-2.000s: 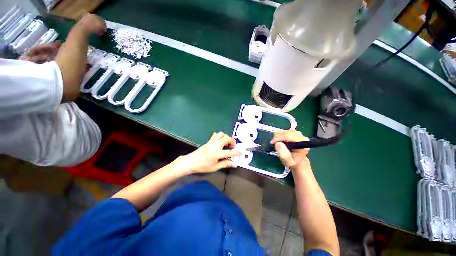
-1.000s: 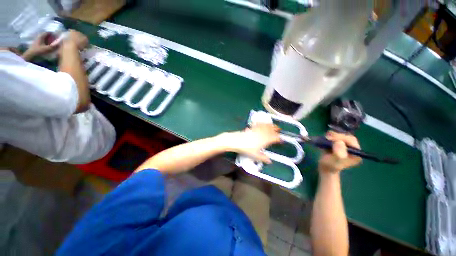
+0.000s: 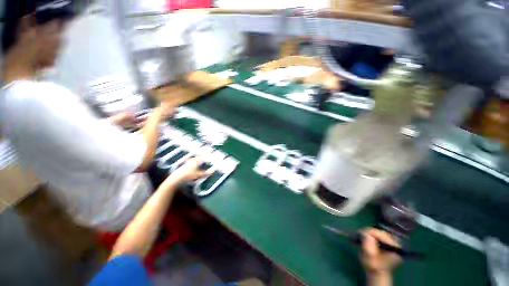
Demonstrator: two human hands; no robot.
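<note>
The view is blurred. My left hand (image 3: 188,171) is stretched out to the left, over the near end of a row of white oblong housings (image 3: 227,168) beside the neighbour; the blur hides whether its fingers grip one. My right hand (image 3: 378,250) is low at the right, closed around a black soldering iron (image 3: 390,249) whose thin tip points left above the green bench (image 3: 262,223). A group of white housings (image 3: 284,167) lies on the bench left of the fume hood.
The white fume hood (image 3: 351,162) hangs over the bench, with the dark iron stand (image 3: 397,217) beside it. A person in white (image 3: 72,145) sits at the left, near a heap of small white parts (image 3: 209,133). Cardboard (image 3: 192,89) lies beyond. More white housings (image 3: 499,254) stand at the right edge.
The view has swung up and left. My left hand has left the housings in front of me and reached to the neighbour's row. A white group now lies beside the hood; my right hand still holds the iron.
</note>
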